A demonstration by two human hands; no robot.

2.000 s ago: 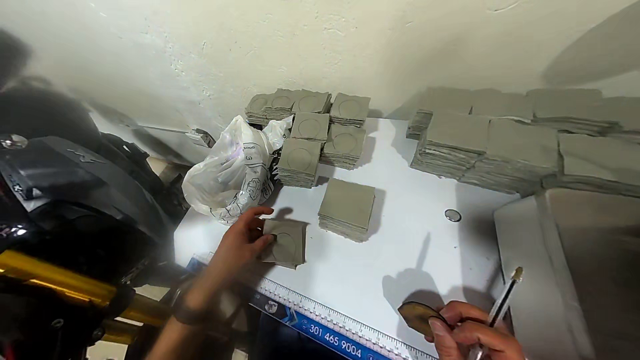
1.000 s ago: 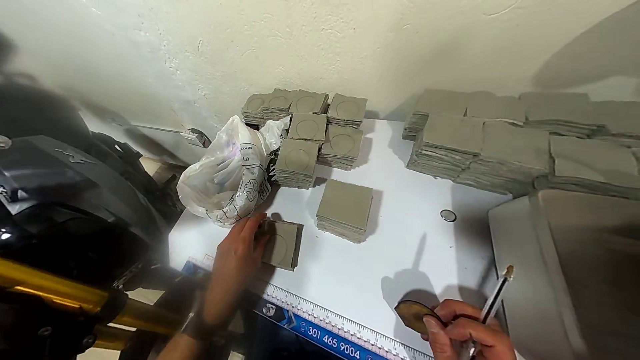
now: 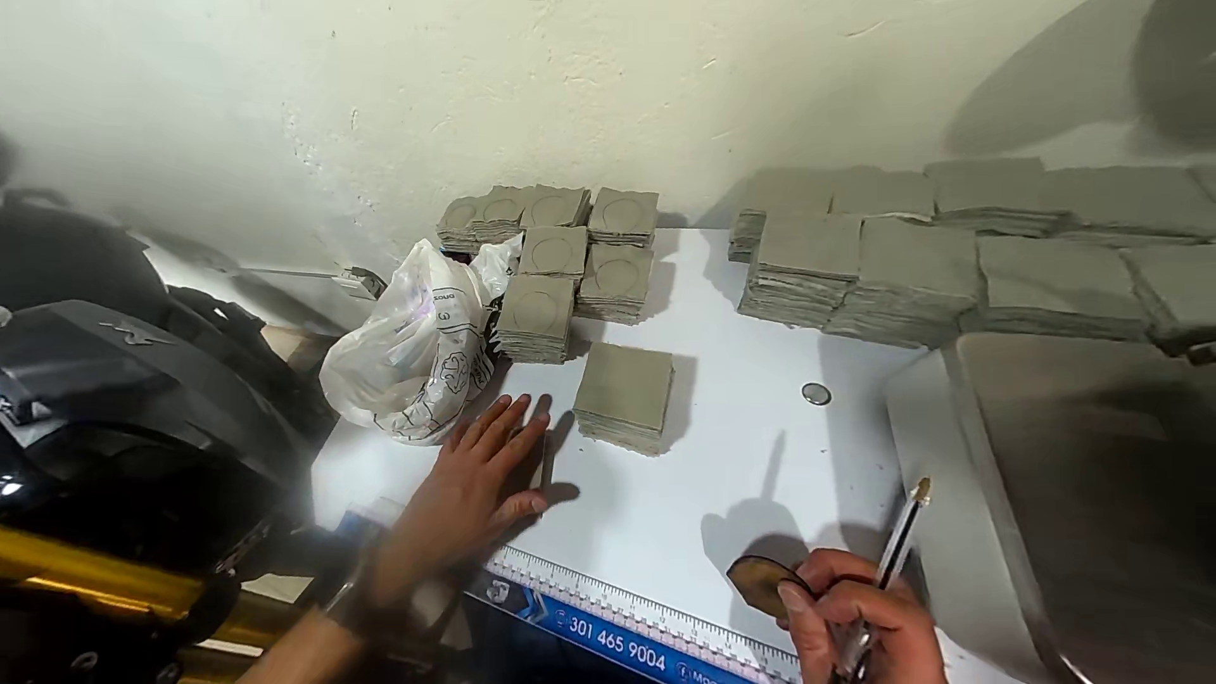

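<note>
My left hand (image 3: 489, 475) is low over the white table, palm down, fingers slightly apart; whether anything lies beneath it is hidden. Ahead of it, a stack of plain grey square sheets (image 3: 624, 385) sits beside a stack whose top sheet bears a drawn circle (image 3: 535, 309). More circle-marked stacks (image 3: 619, 275) stand behind. At the lower right, my right hand (image 3: 869, 613) grips a round brown disc (image 3: 768, 584) between thumb and finger, with a ballpoint pen (image 3: 902, 537) held among its fingers, tip up.
A white plastic bag (image 3: 408, 351) stands left of the marked stacks. Plain grey stacks (image 3: 807, 252) line the back right, before the wall. A grey box-like object (image 3: 969, 494) is at right; a small metal disc (image 3: 816, 393) lies on the table. A printed ruler strip (image 3: 646, 608) edges the front.
The circle-marked square that was under my left fingers is no longer visible. My left hand has opened out flatter. My right hand still has the disc and pen.
</note>
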